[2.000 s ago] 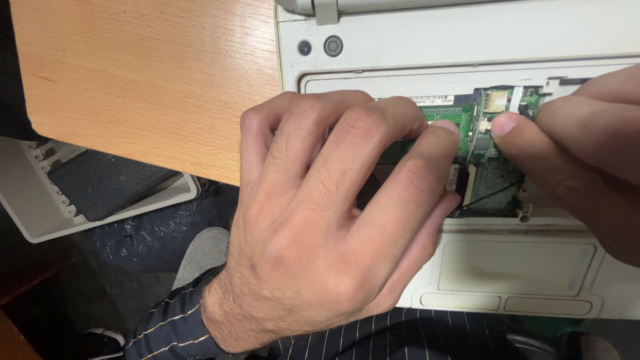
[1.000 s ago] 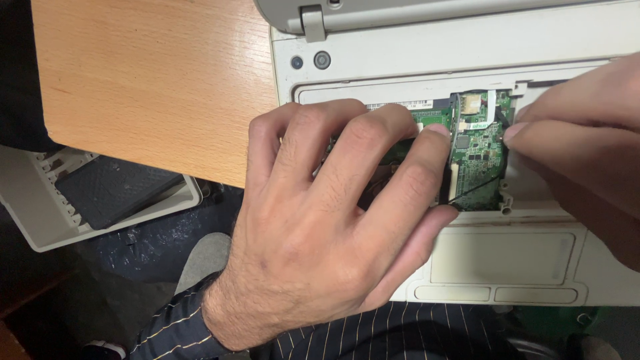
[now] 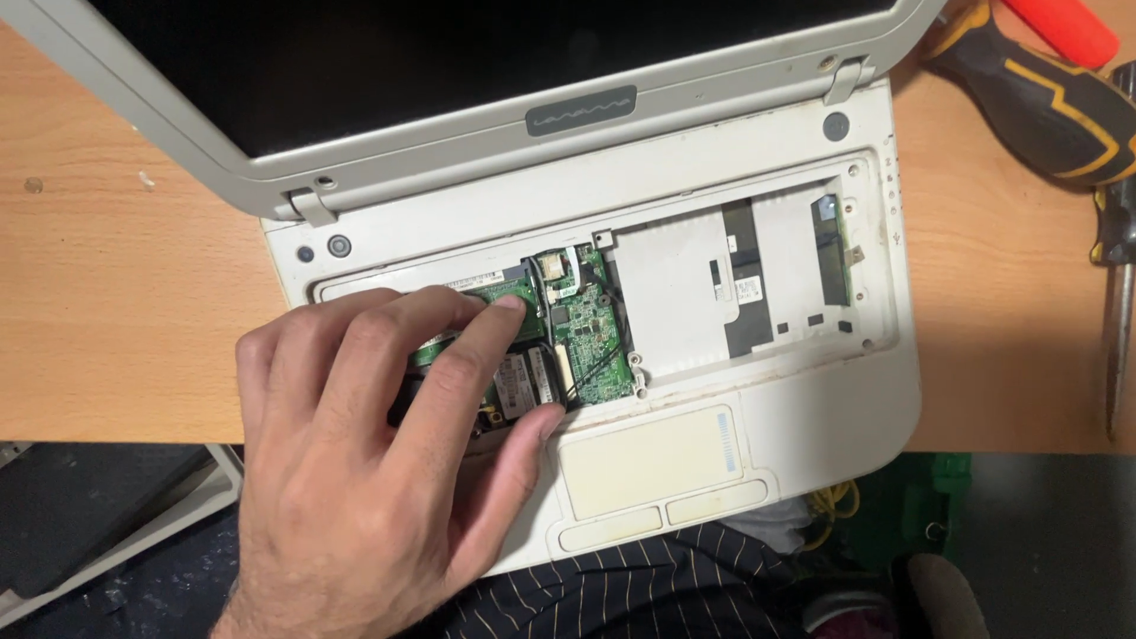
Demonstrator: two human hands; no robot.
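A small white laptop with its keyboard removed lies across the table's edge and my lap, its black screen raised. My left hand reaches into the left part of the keyboard bay. Its index fingertip rests on a green memory module, and the thumb lies by the bay's front rim. Beside the fingers are a labelled card, black cables and the green circuit board with a white ribbon cable. What the curled fingers touch is hidden. My right hand is out of view.
On the wooden table, a black and yellow screwdriver handle, a red handle and another screwdriver lie right of the laptop. A white-edged container holding a black panel stands below the table at the left.
My right hand has left the circuit board and gone out of view. My left hand stays at the memory module. The view has shifted to show more of the laptop.
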